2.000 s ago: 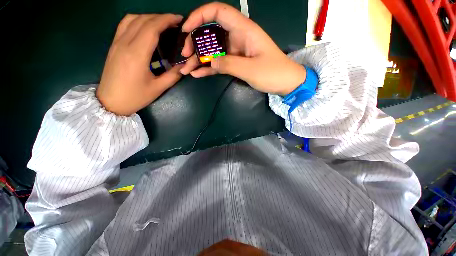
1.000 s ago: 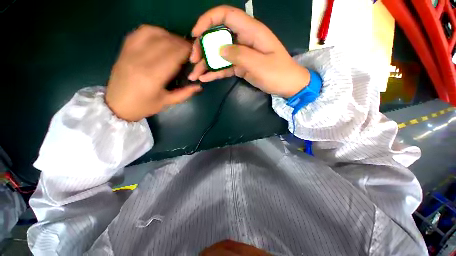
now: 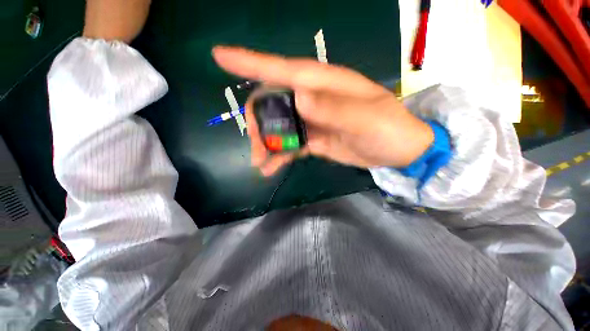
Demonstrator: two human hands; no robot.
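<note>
My right hand (image 3: 349,113) holds a strapless smartwatch unit (image 3: 278,121) near the middle of the view. Its dark screen faces up, with an orange-red and a green button at the bottom; the text is blurred. My index finger is stretched out to the left, away from the unit. A blue wrist strap (image 3: 437,152) is on my right wrist. My left hand is cut off by the top edge; only the wrist (image 3: 115,18) shows, so what the fingers do is hidden.
A blue and white fixture end (image 3: 225,117) and pale strips (image 3: 233,106) lie left of my right hand. A thin cable (image 3: 279,187) runs to the near edge. A small unit (image 3: 33,24) lies far left. A red-black pen (image 3: 420,39) lies on paper (image 3: 491,61) beside a red tray (image 3: 550,39).
My left hand has moved up and left, mostly out of view, uncovering the fixture end. My right hand with the unit has come nearer me; the screen went from white to dark with coloured buttons.
</note>
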